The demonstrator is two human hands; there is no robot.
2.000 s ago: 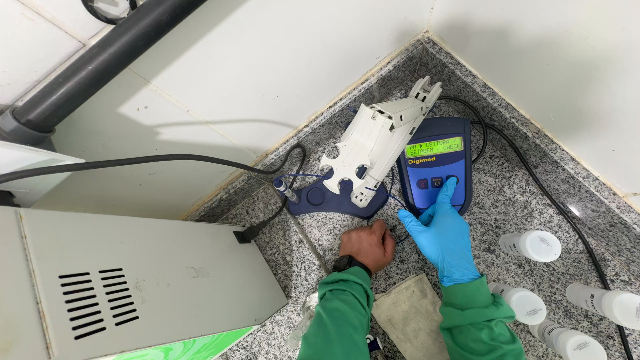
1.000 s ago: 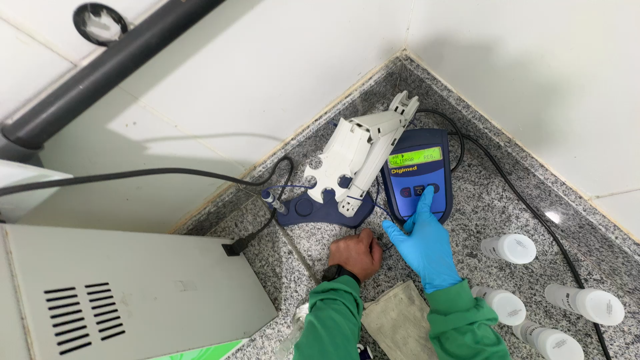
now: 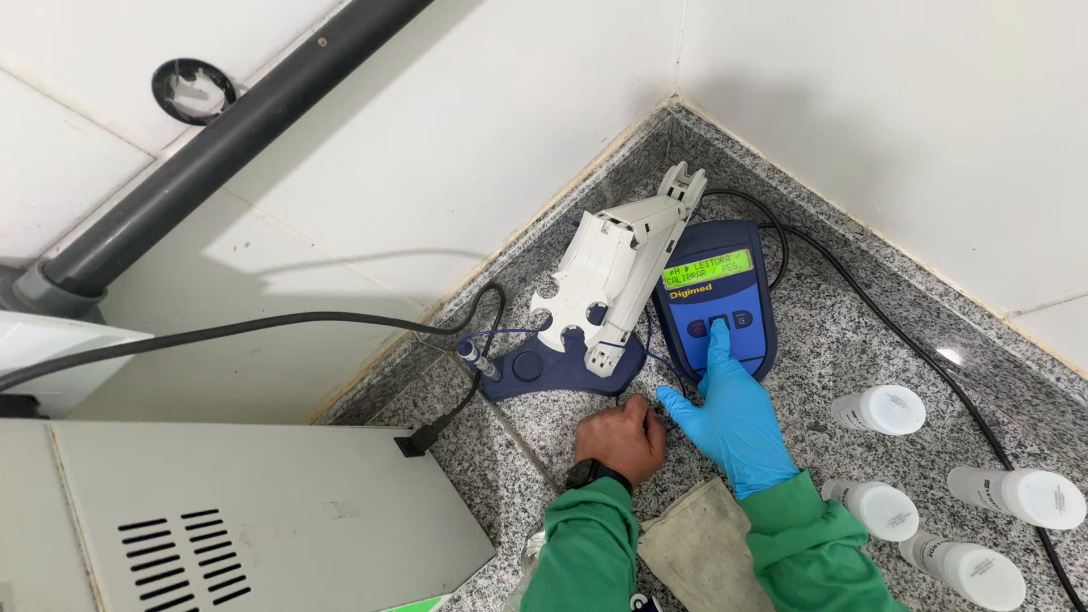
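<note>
My right hand point(image 3: 733, 416), in a blue glove, presses a fingertip on the middle button of a blue Digimed pH meter point(image 3: 722, 297); its green display is lit. My left hand point(image 3: 623, 438), ungloved with a black watch at the wrist, rests curled on the granite counter; whether its fingers hold anything is hidden. Just beyond it stands the electrode stand's dark blue base point(image 3: 527, 365), with a folded white plastic arm point(image 3: 625, 263) leaning over it towards the meter. An electrode point(image 3: 478, 359) stands at the base's left end, its thin blue cable running right.
A folded cloth point(image 3: 701, 544) lies between my forearms. Several white-capped plastic bottles point(image 3: 897, 410) stand at the right, near a black cable point(image 3: 918, 340) along the wall. A grey vented metal housing point(image 3: 280, 510) fills the lower left. A dark pipe point(image 3: 246, 136) crosses the wall.
My right index finger has moved from the right-hand button to the middle one. The text on the meter's display has changed. My left hand stays by the stand's base.
</note>
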